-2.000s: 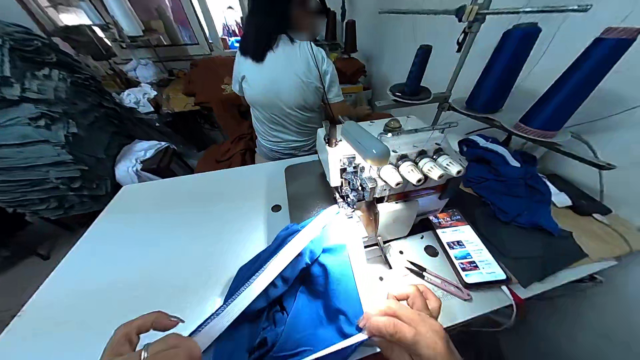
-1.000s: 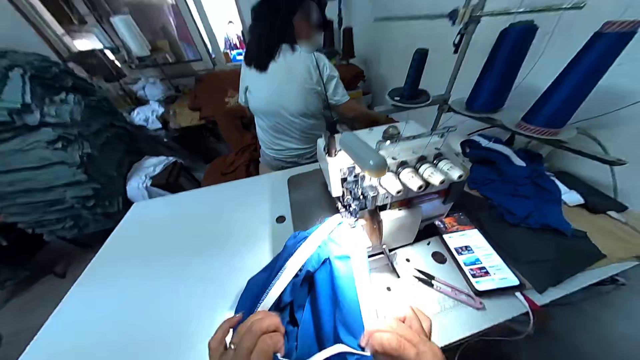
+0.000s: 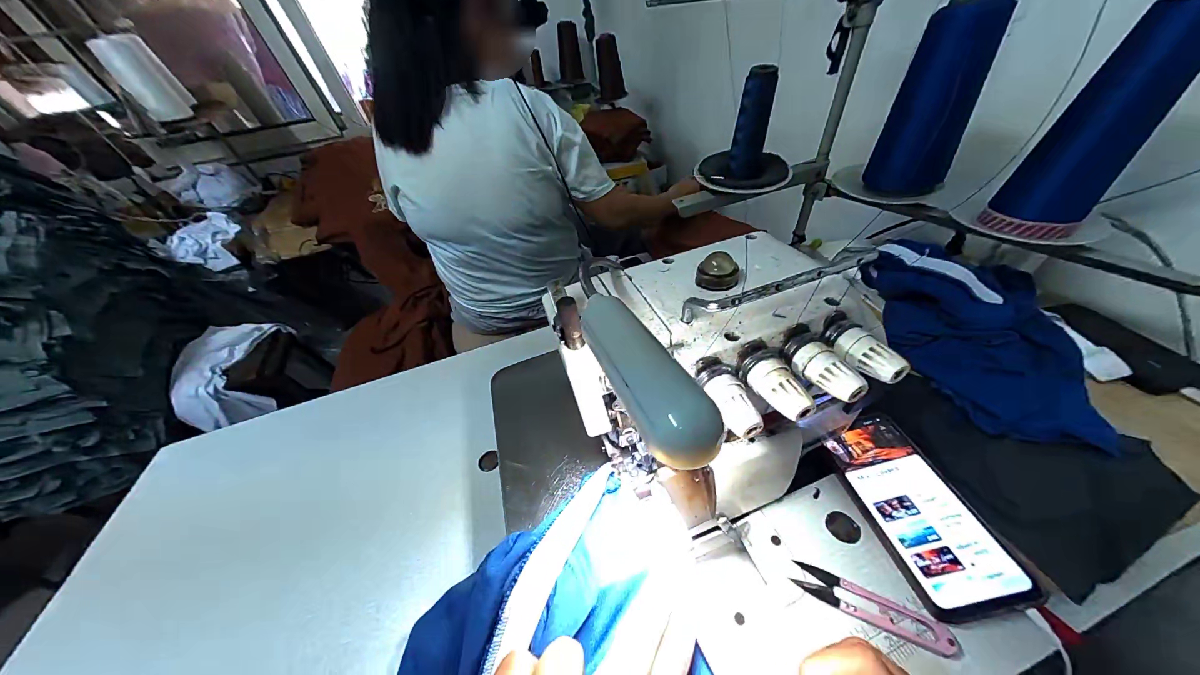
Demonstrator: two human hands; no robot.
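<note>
Blue fabric with a white band lies under the lit needle area of an overlock sewing machine. At the bottom edge, the fingertips of my left hand rest on the band; the rest of that hand is out of frame. Farther right, only a small part of my right hand shows, by the machine's metal plate, its fingers mostly cut off. Pink-handled thread snips lie just above it, beside a smartphone with a lit screen.
A person in a light shirt is behind the machine. Blue thread cones stand on a rack at the right, above a dark blue garment. The white table spans the left, with stacked dark fabric beyond it.
Both hands have moved toward the bottom edge and are now mostly out of view. The blue fabric, spread between the hands two seconds ago, now shows less.
</note>
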